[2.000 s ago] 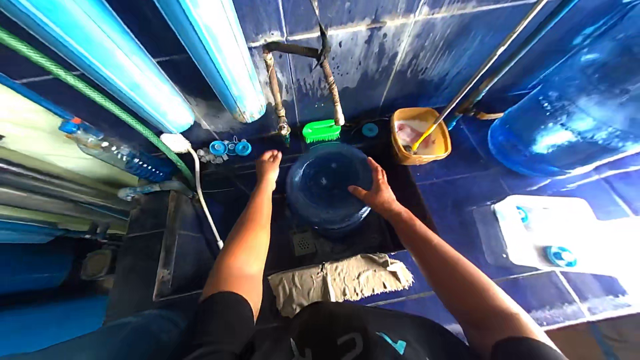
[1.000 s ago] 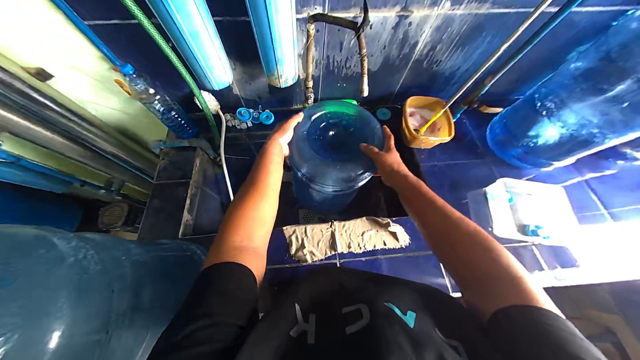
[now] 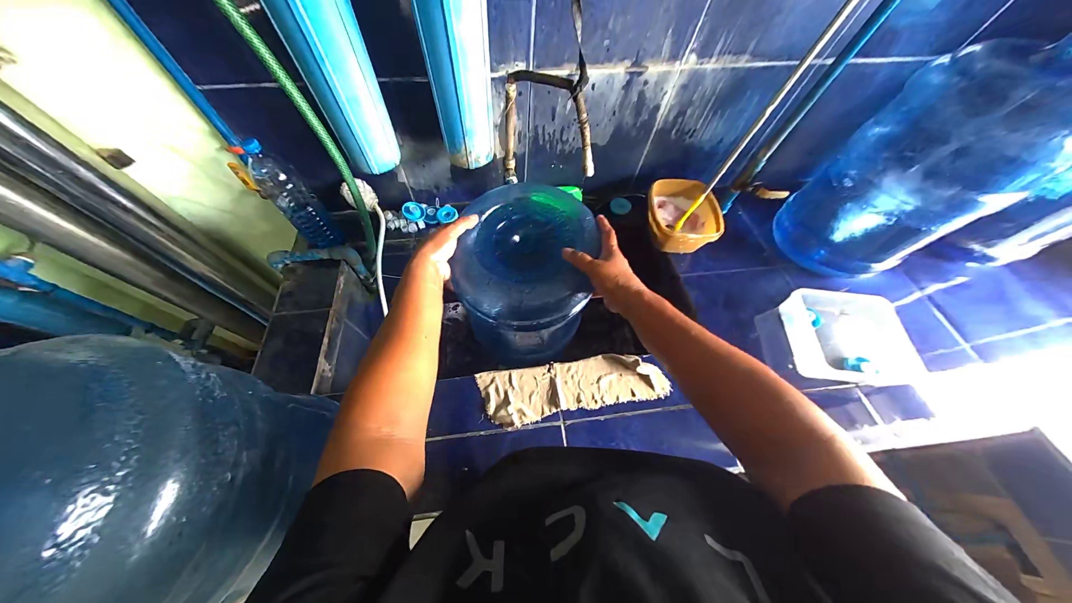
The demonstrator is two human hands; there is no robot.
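A large blue translucent plastic water jug (image 3: 523,268) stands bottom up in the dark basin in front of me. My left hand (image 3: 444,247) lies against the jug's upper left side. On its upper right side rests my right hand (image 3: 605,264), with the thumb over the rim of the base. Behind the jug a bit of a green brush (image 3: 572,193) shows; the rest is hidden. The jug's neck cannot be seen. A frayed beige cloth (image 3: 569,389) lies on the tiled edge nearer to me.
A yellow tub (image 3: 687,219) with a yellow-ended stick stands right of the basin. Farther right are a white plastic container (image 3: 850,335) and a big blue jug (image 3: 930,159). Another large jug (image 3: 126,461) fills the lower left. Taped pipes (image 3: 544,79) and small blue caps (image 3: 429,212) are behind.
The left hand, apart from the jug two seconds ago, is now against its side. The jug seems raised compared with the first frame. With a shift of view, the lower-left jug has come into sight.
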